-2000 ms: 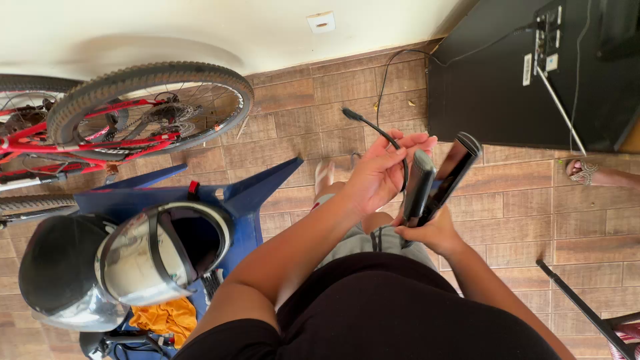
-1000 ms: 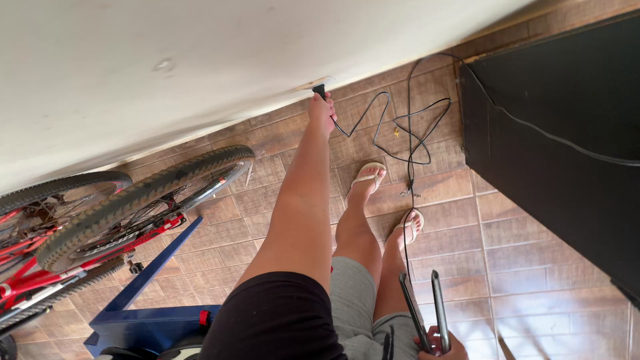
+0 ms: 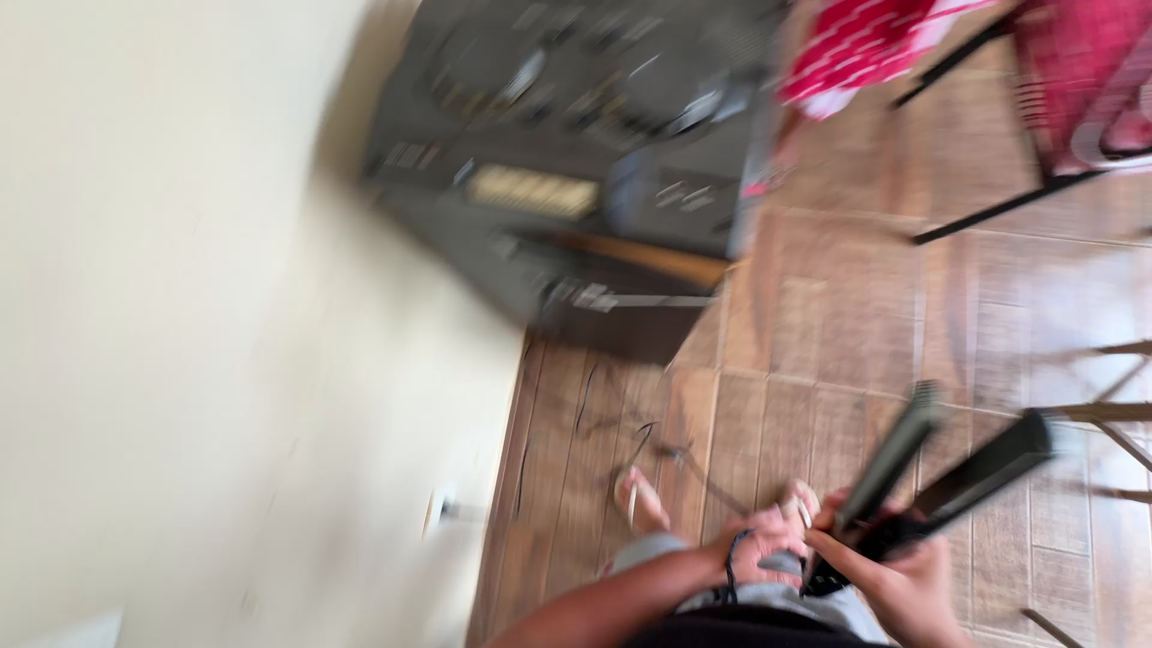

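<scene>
A dark hair straightener point(image 3: 918, 486), its two arms spread in a V, is held by my right hand point(image 3: 900, 567) around the hinge end. My left hand point(image 3: 765, 544), with a dark band at the wrist, is close beside the hinge end; blur hides whether its fingers hold anything. At the lower left of the view, a white wall socket point(image 3: 438, 511) has a blurred dark plug point(image 3: 463, 512) at it. A thin dark cord point(image 3: 641, 441) runs loosely over the floor near my feet.
A large dark cabinet or appliance point(image 3: 558, 135) stands against the pale wall point(image 3: 225, 315). At the upper right is a chair point(image 3: 1008, 207) with dark legs and pinkish-red fabric. Wooden legs point(image 3: 1102, 412) show at the right edge, above the brown tiled floor point(image 3: 810, 333).
My left hand has left the wall socket, where it held a black plug, and is now beside my right hand and the straightener. The view has swung strongly; the bicycles are out of sight.
</scene>
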